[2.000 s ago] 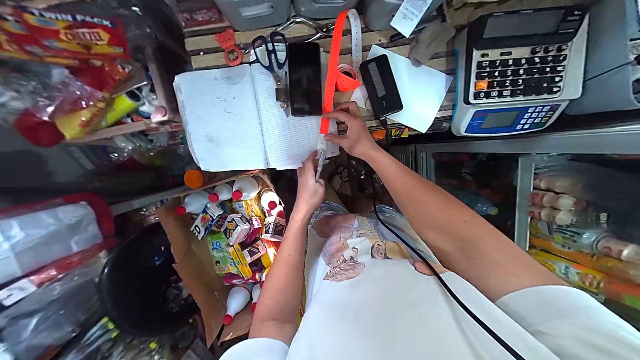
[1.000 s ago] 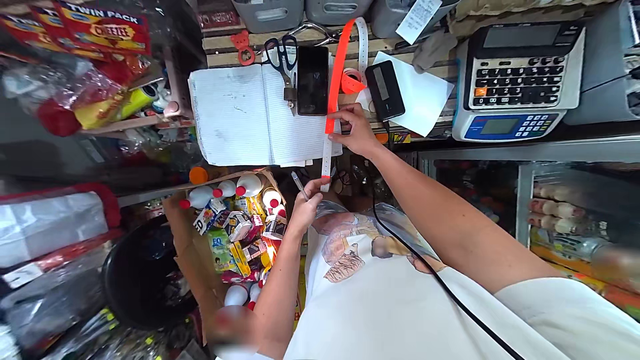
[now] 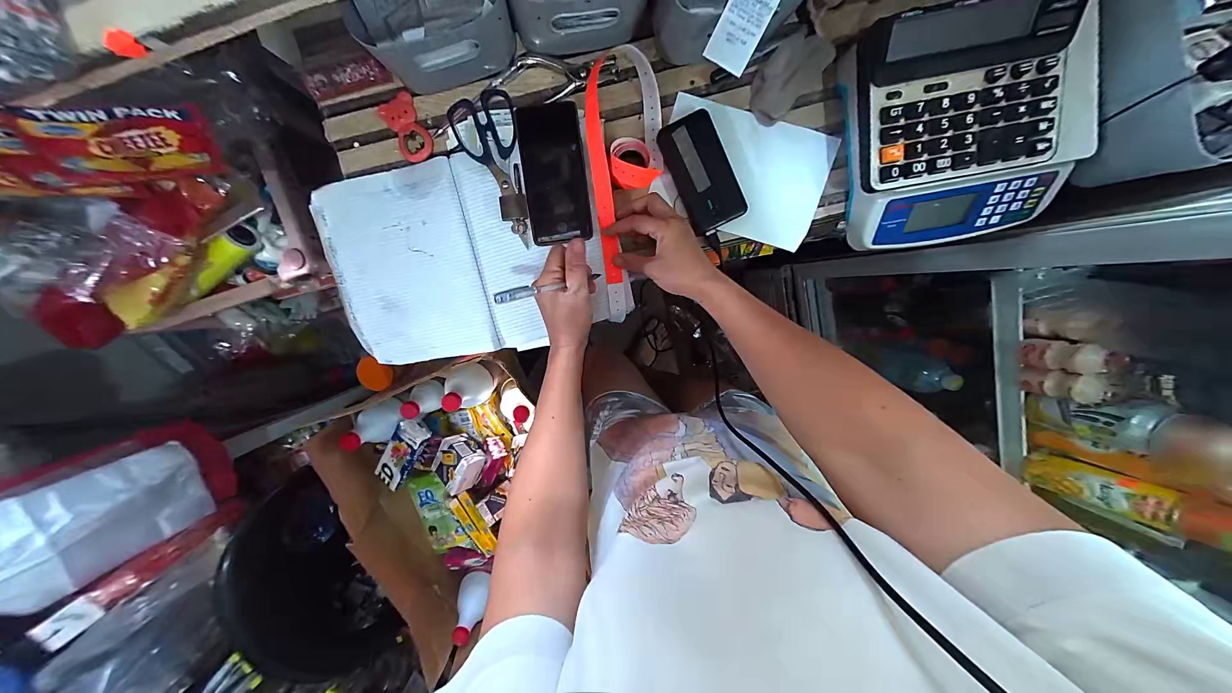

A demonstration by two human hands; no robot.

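My left hand (image 3: 566, 294) holds a pen (image 3: 527, 292) over the right page of an open lined notebook (image 3: 399, 260), its fingertips at the lower edge of a black smartphone (image 3: 553, 173). The thumb and fingers of my right hand (image 3: 667, 243) are at the edge of an orange and white strip (image 3: 601, 164), which looks like a tape measure; whether they pinch it is unclear. The strip runs down beside the phone, and its coiled part (image 3: 630, 164) lies to the right. Scissors (image 3: 489, 144) lie across the notebook's top.
A black device (image 3: 703, 171) lies on white paper (image 3: 794, 164). Right of it are a calculator (image 3: 972, 106) and a blue-edged keypad device (image 3: 962, 210). Grey bins (image 3: 433, 48) line the back. Below the notebook stands a cardboard box (image 3: 385, 539) of bottles and packets, beside a black bucket (image 3: 279, 577).
My left hand has moved up from the strip's lower end to the phone's lower edge, still with the pen. The strip's lower end now lies at the notebook's edge. My right hand stays beside the strip.
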